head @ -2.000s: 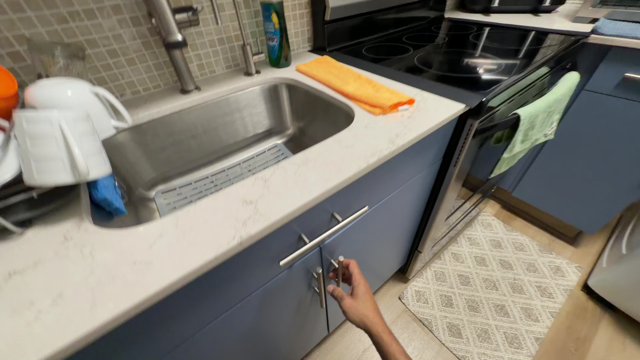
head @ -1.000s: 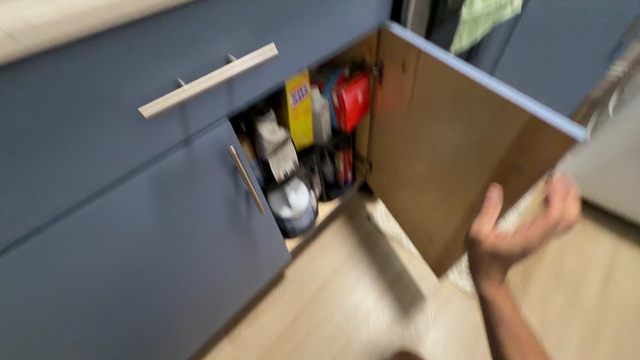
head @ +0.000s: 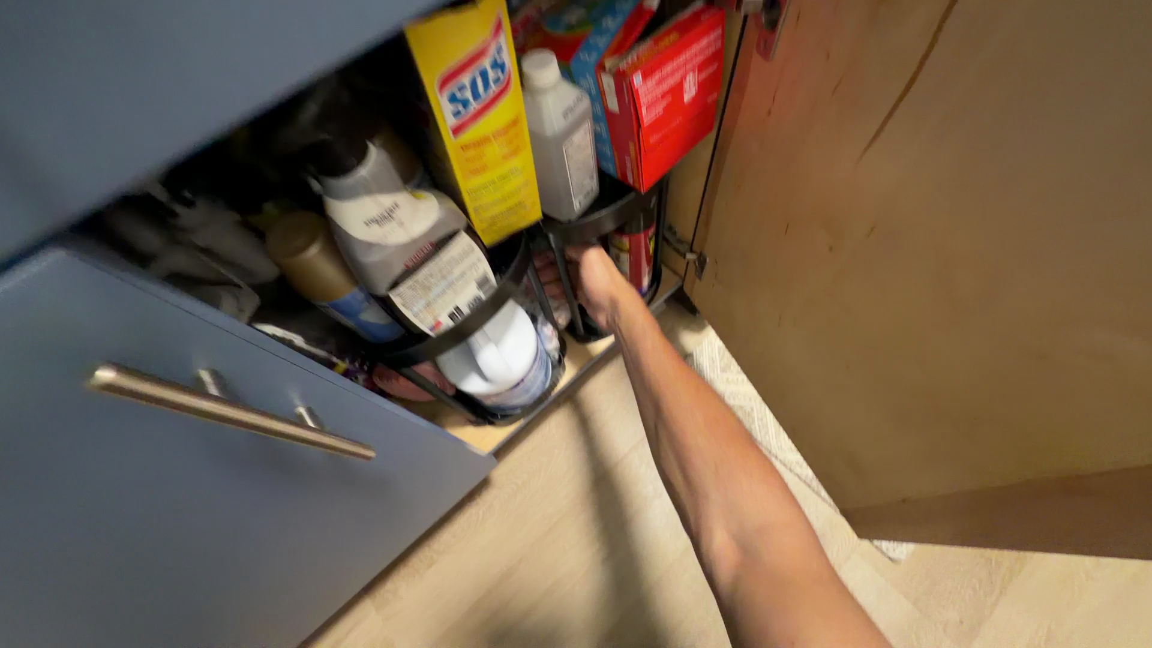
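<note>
My right hand [head: 589, 279] reaches into the lower level of a black two-tier rack [head: 598, 219] inside the cabinet; its fingers are partly hidden behind the rack's uprights, and what they touch cannot be made out. Above it stand a white plastic bottle [head: 562, 144] and a red cardboard box [head: 675, 99]. A yellow S.O.S box [head: 486, 135] is to their left. Just right of the hand is a red can [head: 633, 256]. Further left, a grey-and-white bottle [head: 387, 216] leans above a white-lidded tub [head: 495, 355]. My left hand is out of the frame.
The right cabinet door [head: 918, 270] stands wide, with its hinge [head: 695, 259] beside the rack. The blue left door [head: 225, 486] is closed and carries a metal bar handle [head: 234, 409]. A patterned mat [head: 756, 414] lies on the wooden floor under the open door.
The right cabinet door, closed two seconds ago with my right hand at its handle, now stands open. My right hand has moved from beside the door into the rack. The view has come closer to the cabinet.
</note>
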